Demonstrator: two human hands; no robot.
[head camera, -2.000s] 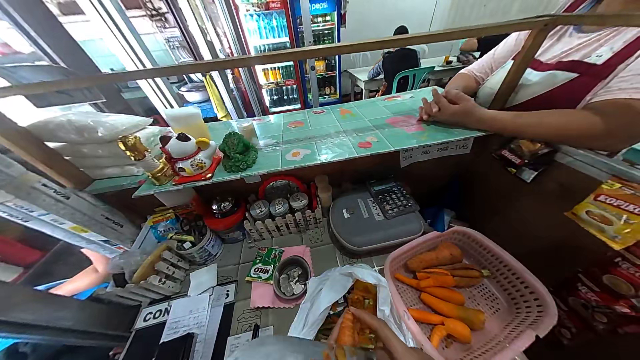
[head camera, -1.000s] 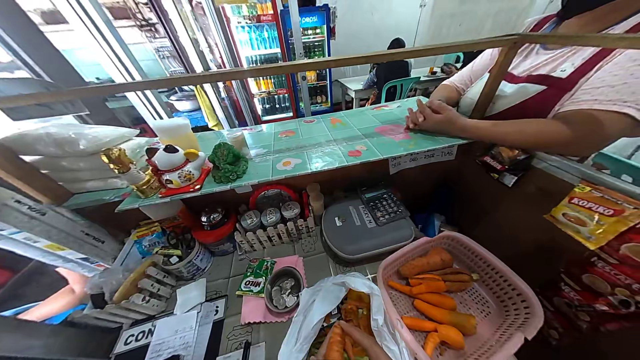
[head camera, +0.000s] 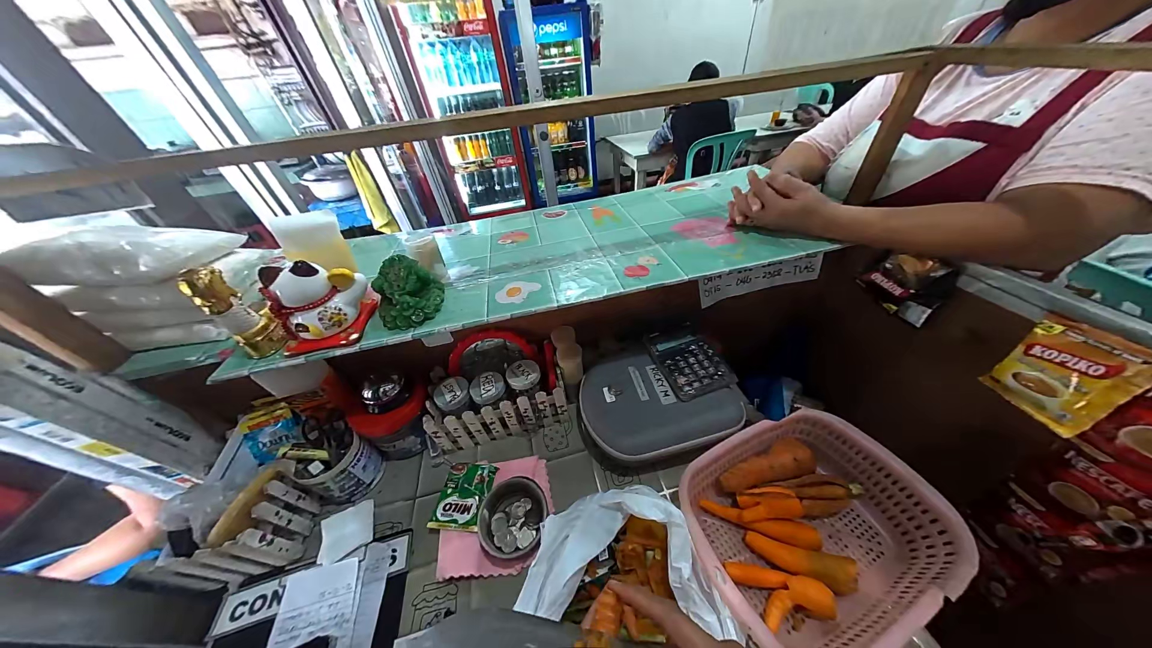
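Note:
At the bottom edge, one of my hands (head camera: 661, 612), apparently the right, has its fingers on an orange carrot (head camera: 605, 616) over a white plastic bag (head camera: 567, 544). Orange peelings (head camera: 641, 556) lie in the bag. My left hand cannot be made out; a grey blurred shape covers the area left of the carrot. Right of the bag, a pink plastic basket (head camera: 936, 531) holds several carrots (head camera: 801, 560), some with smooth bright surfaces and one rougher and thicker.
Left of the bag are a metal bowl of coins (head camera: 513, 525), a Milo sachet (head camera: 463, 497) and papers (head camera: 315, 605). Behind sit a grey case (head camera: 621, 423) and calculator (head camera: 691, 364). A co-worker's clasped hands (head camera: 778, 202) rest on the tiled counter (head camera: 576, 261). A wooden rail (head camera: 432, 128) crosses above.
The carrot and my hand stay over the white bag. The person seated at the far table has shifted posture. The view has moved somewhat.

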